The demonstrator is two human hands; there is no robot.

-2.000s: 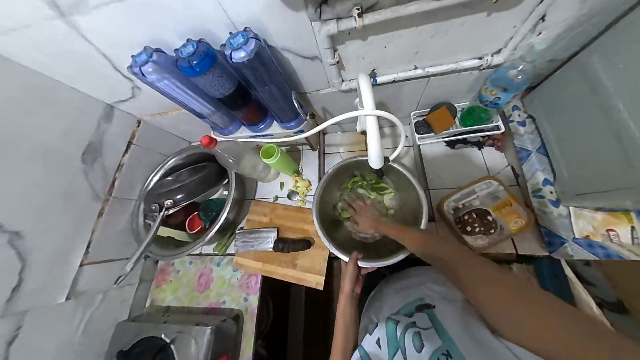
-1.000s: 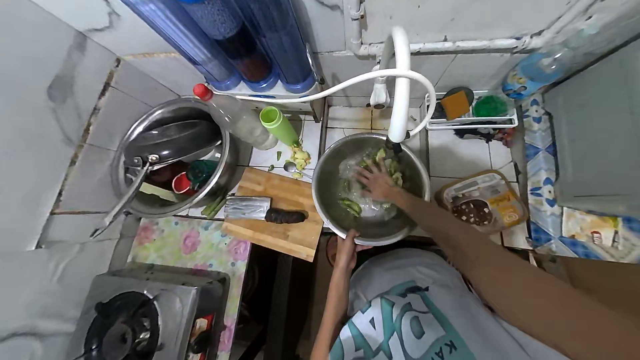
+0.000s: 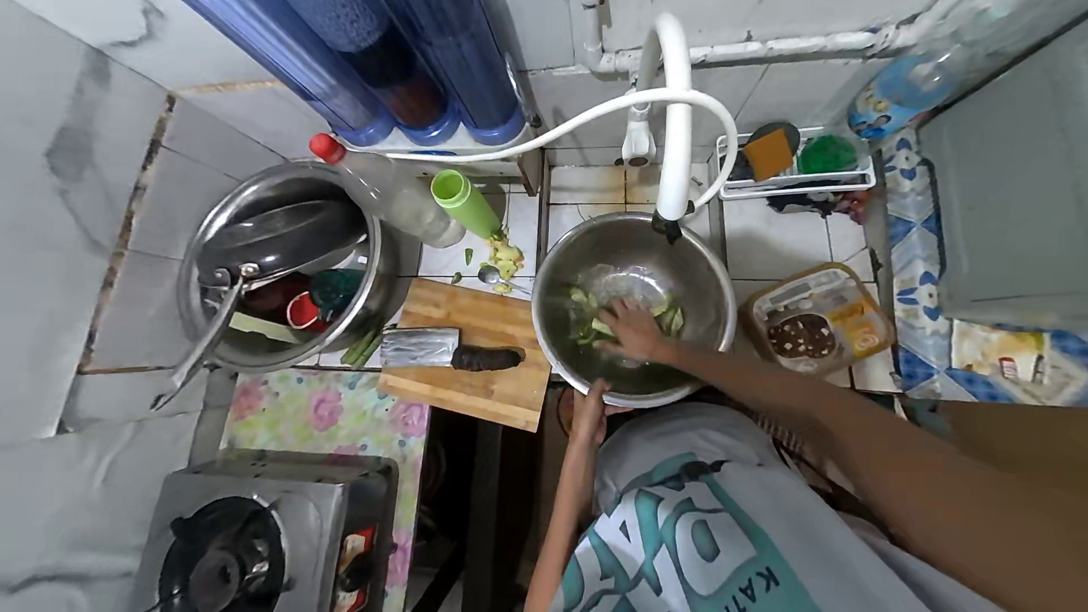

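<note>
A stainless steel bowl (image 3: 551, 280) with water and cut green vegetable pieces (image 3: 671, 319) stands under the white faucet hose (image 3: 677, 153). My left hand (image 3: 589, 412) grips the bowl's near rim, its fingers partly hidden. Inside the bowl, my right hand (image 3: 631, 333) lies among the pieces with spread fingers; whether it pinches any cannot be seen. Left of the bowl, a cleaver (image 3: 421, 348) with a dark handle rests on a wooden cutting board (image 3: 476, 399). Behind the board are yellowish scraps (image 3: 505, 258), a spoon (image 3: 491, 275) and a green plastic cup (image 3: 465, 202).
A large metal pot (image 3: 191, 280) holding a lidded or overturned pan (image 3: 280, 242) stands at left, beside a clear plastic bottle (image 3: 399, 197). A gas stove (image 3: 161, 527) is at lower left. Right are a plastic tub (image 3: 820, 361) and a white sponge rack (image 3: 799, 185). Blue filter housings (image 3: 459, 68) stand behind.
My right hand has moved about within the bowl, and the vegetable pieces have shifted. My left hand has stayed at the near rim. The view has shifted.
</note>
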